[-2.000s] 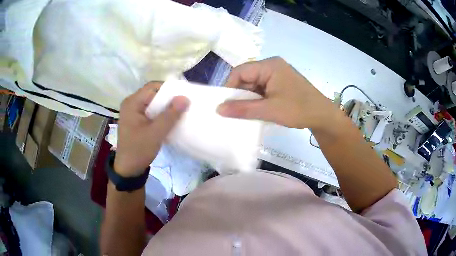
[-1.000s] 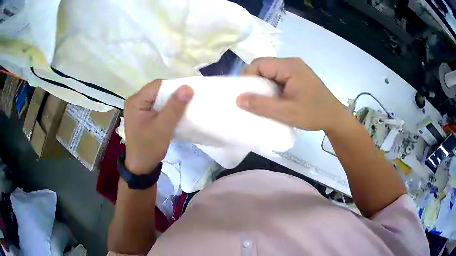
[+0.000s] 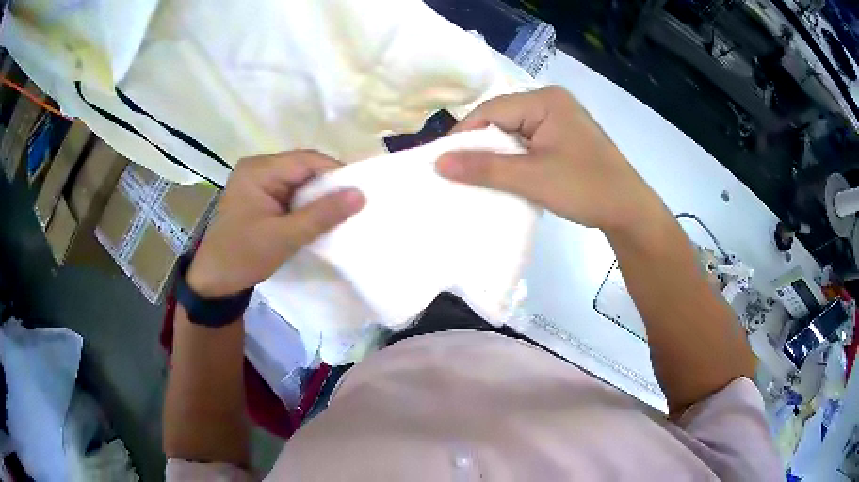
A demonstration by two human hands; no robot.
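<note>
A white fabric piece (image 3: 433, 226) is held up in front of my chest, above the table's front edge. My left hand (image 3: 273, 216) grips its left upper corner, thumb on top and fingers behind. My right hand (image 3: 537, 160) pinches its upper right edge, thumb on top. The lower part of the piece hangs loose, with an uneven lower edge. The fingers behind the cloth are partly hidden.
A large cream cloth pile (image 3: 283, 75) with dark cords lies beyond my left hand. The white table (image 3: 640, 141) has a printed scale along its front edge. Small tools and a dark phone-like object (image 3: 815, 331) lie at right. Taped cardboard boxes (image 3: 151, 221) stand lower left.
The fabric piece has turned and opened out, its lower part now hanging down. My left hand has moved slightly left and stays on it, as does my right hand. The view has shifted a little.
</note>
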